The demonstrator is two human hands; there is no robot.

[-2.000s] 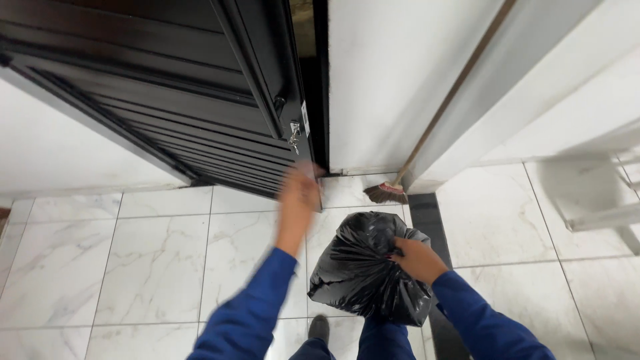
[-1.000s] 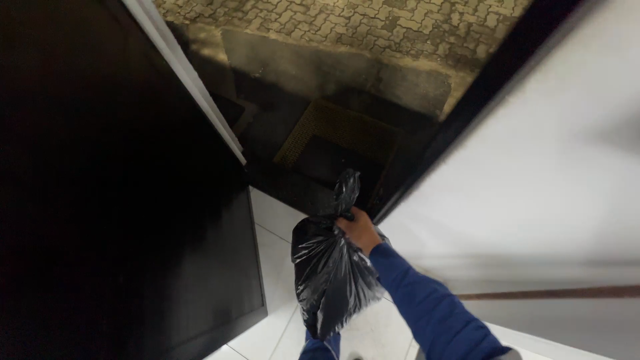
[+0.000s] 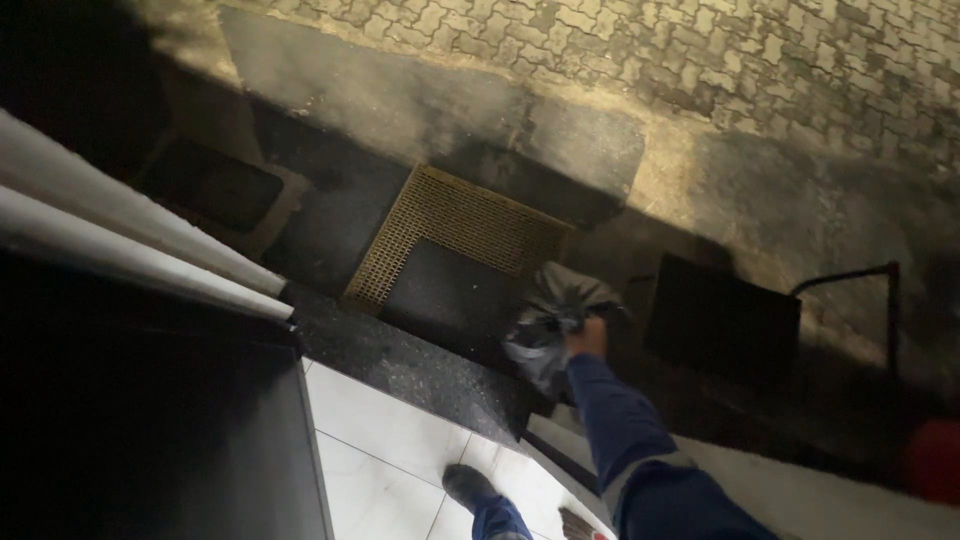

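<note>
My right hand (image 3: pixel 589 337), in a blue sleeve, is shut on the gathered neck of a black plastic bag (image 3: pixel 547 345). The bag is blurred and hangs outside the doorway, just past the dark stone threshold (image 3: pixel 420 375), close to the right door jamb. Beyond the threshold a yellowish grid mat (image 3: pixel 480 217) with a dark centre lies on the ground near the bag. My left hand is out of the frame. The dark door (image 3: pixel 150 420) stands open at the left.
My shoe (image 3: pixel 469 484) is on white floor tiles (image 3: pixel 375 420), with broom bristles (image 3: pixel 577 523) near the jamb. A dark box-like object (image 3: pixel 724 315) with a bent metal bar (image 3: pixel 892 322) stands outside right, a red object (image 3: pixel 934 461) beyond it. Paving blocks (image 3: pixel 675 45) lie farther out.
The door, nearly closed two seconds ago, is now open. My right hand has carried the bag from above the tiles out through the doorway. My left hand, earlier near the door's edge, has left view.
</note>
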